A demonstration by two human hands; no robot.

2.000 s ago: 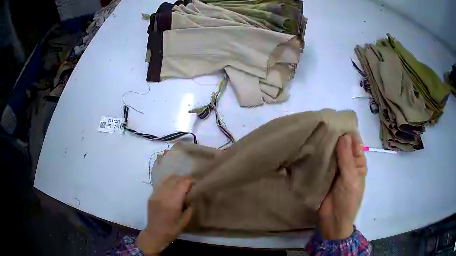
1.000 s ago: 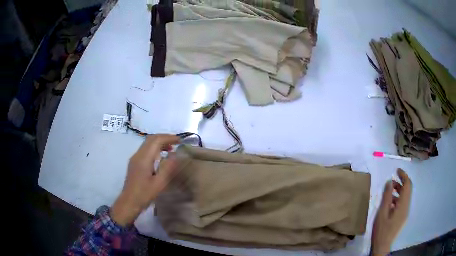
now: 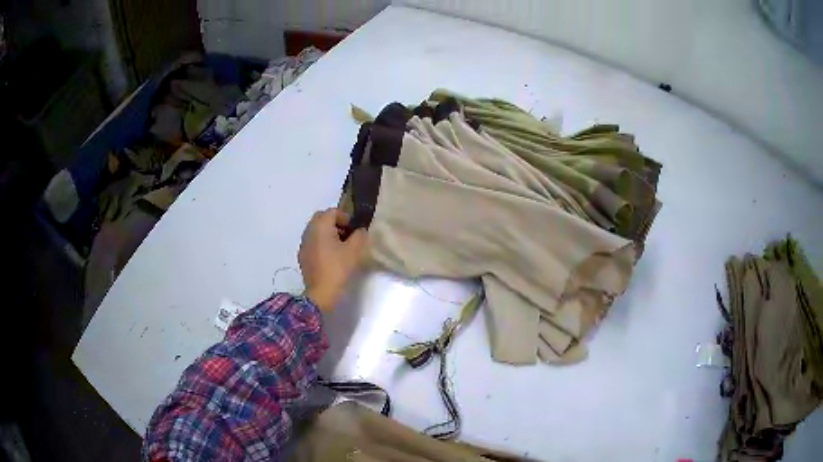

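Note:
My left hand (image 3: pixel 331 257) is at the dark cuff band (image 3: pixel 365 185) of the top beige sleeve, pinching its near lower corner. That sleeve (image 3: pixel 469 226) lies wrong side out on the near side of a fanned sleeve bundle, cuffs to the left. Olive-green sleeves (image 3: pixel 550 149) lie behind the beige ones. The khaki turned sleeves (image 3: pixel 379 438) are at the bottom edge, mostly cut off and partly behind my left sleeve. My right hand is out of the picture.
A knotted striped tie (image 3: pixel 438 347) lies between the piles; its white ticket (image 3: pixel 227 313) is beside my left forearm. A small-parts bundle (image 3: pixel 767 352) is at the right edge. A blue bin of cloth (image 3: pixel 135 185) stands beyond the white table's left edge (image 3: pixel 217 171).
The view has tilted up towards the far side. My left hand has moved from the khaki sleeves to the beige bundle's cuff. My right hand has left the picture.

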